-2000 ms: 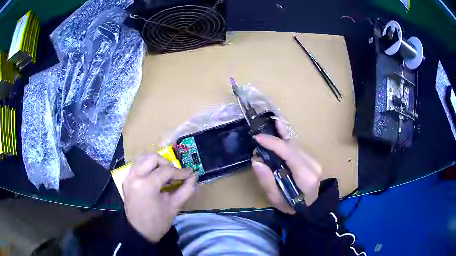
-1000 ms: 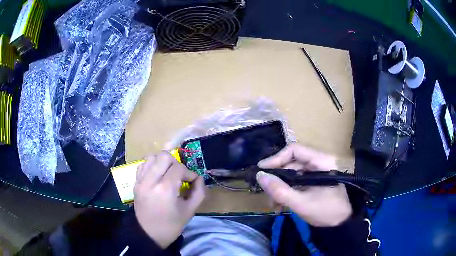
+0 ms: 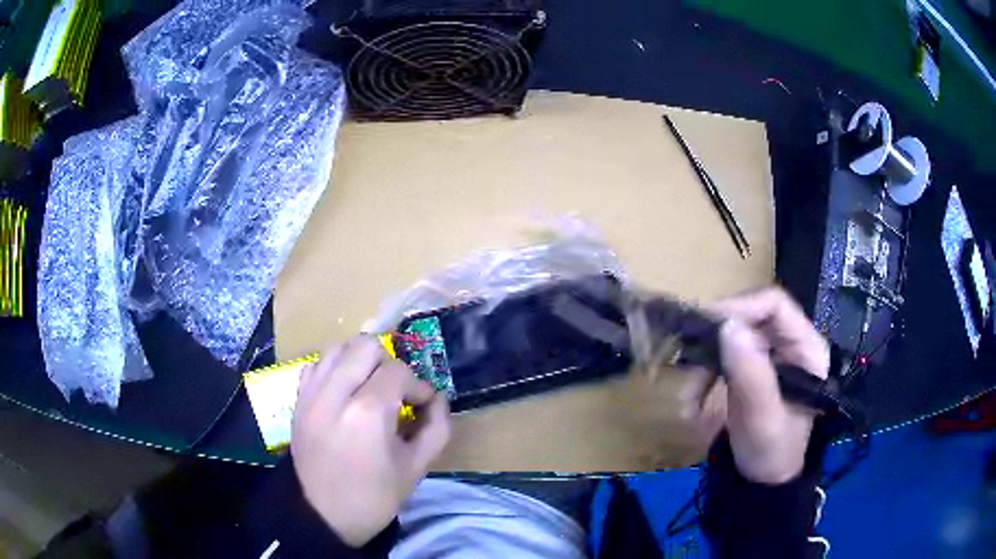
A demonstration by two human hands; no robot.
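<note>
The black phone-shaped housing (image 3: 535, 341) lies tilted on the cardboard mat, on a clear plastic bag (image 3: 508, 265). The green circuit board (image 3: 427, 355) is at its left end, with thin red wires at its upper left. A yellow-edged pouch battery (image 3: 275, 402) lies left of it. My left hand (image 3: 366, 426) covers the battery's right part, fingertips beside the board; what they pinch is hidden. My right hand (image 3: 765, 371) grips the black soldering iron (image 3: 699, 334) right of the housing. The iron's front end is blurred, its tip not clear.
Dark tweezers (image 3: 708, 188) lie at the mat's (image 3: 590, 164) upper right. A black fan (image 3: 437, 68) stands behind. Bubble-wrap bags (image 3: 218, 186) and yellow-striped battery stacks (image 3: 60, 55) are at left. A black unit (image 3: 857, 257) with a white spool (image 3: 904, 166) is at right.
My right hand has pulled the soldering iron away from the circuit board, to the right and up. My left hand stays nearly in place by the battery.
</note>
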